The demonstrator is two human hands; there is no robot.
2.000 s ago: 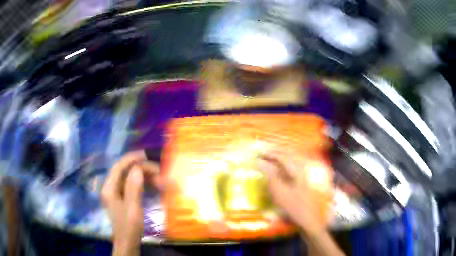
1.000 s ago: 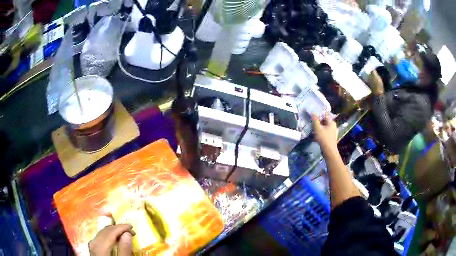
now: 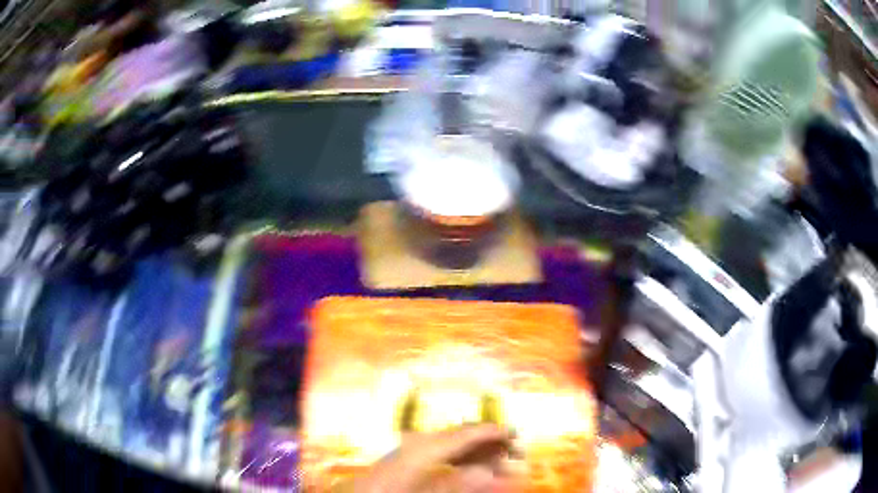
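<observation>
The orange square pad point(image 3: 337, 337) lies at the lower middle, with a yellow support area point(image 3: 451, 409) in its centre. My left hand point(image 3: 443, 464) is over the pad's front part, cut off by the bottom edge. It is blurred, and I cannot tell whether its fingers hold anything. A large white housing point(image 3: 746, 371) with a dark inside is at the far right, off the pad. My right hand point(image 3: 823, 474) shows only as a blurred piece at the housing's lower end, holding it, mostly cut off by the bottom edge.
A can of white paste point(image 3: 456, 188) stands on brown cardboard point(image 3: 385, 260) behind the pad. A heap of black parts point(image 3: 144, 183) is at left. White strapped blocks point(image 3: 674, 308) stand right of the pad. A pale green round object point(image 3: 765, 82) is at upper right.
The view has swung back left from the right side. My right hand, which was reaching to the white parts, is now at the lower right with a white housing. My left hand remains over the pad.
</observation>
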